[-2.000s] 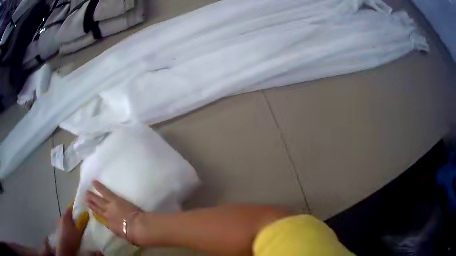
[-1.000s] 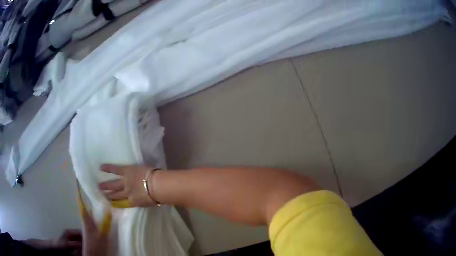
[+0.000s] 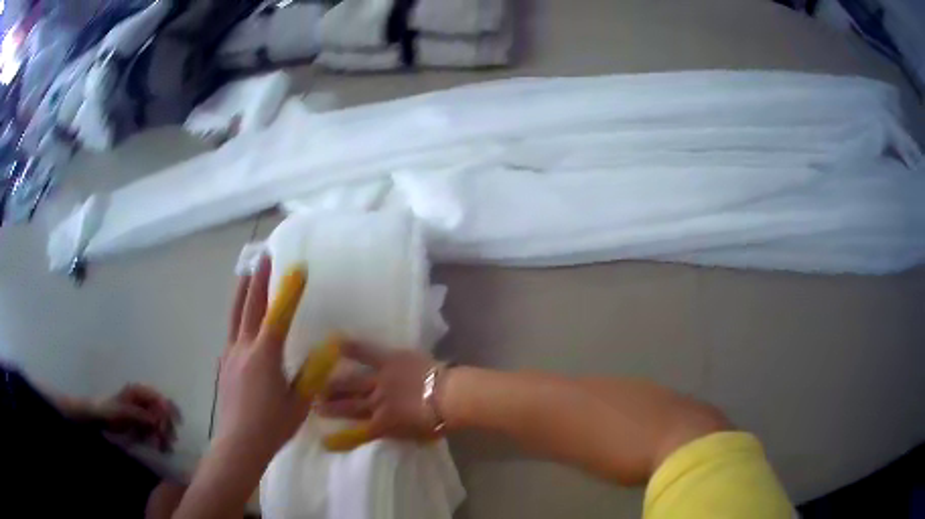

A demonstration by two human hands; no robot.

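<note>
The folded white sheer curtain [image 3: 355, 274] lies as a thick layered strip running toward me, its lower part fanning into folds at the bottom edge of the picture. My left hand [image 3: 266, 350] is at its left side, with the fingers spread and pointing away; yellow finger cots show on the thumb and a finger. My right hand [image 3: 390, 393], slightly blurred, rests on top of the strip with fingers apart, a yellow cot on at least one finger. The two hands are close together.
Long white sheer curtains [image 3: 629, 167] lie across the beige table [image 3: 609, 355] beyond the strip. Grey bundles with dark bands [image 3: 456, 30] are at the far side. Another person's hand [image 3: 142, 414] and dark sleeve are at the lower left.
The view has swung left. My left hand has come up from the bottom edge to beside the strip. My right hand remains on the curtain, now close to the left.
</note>
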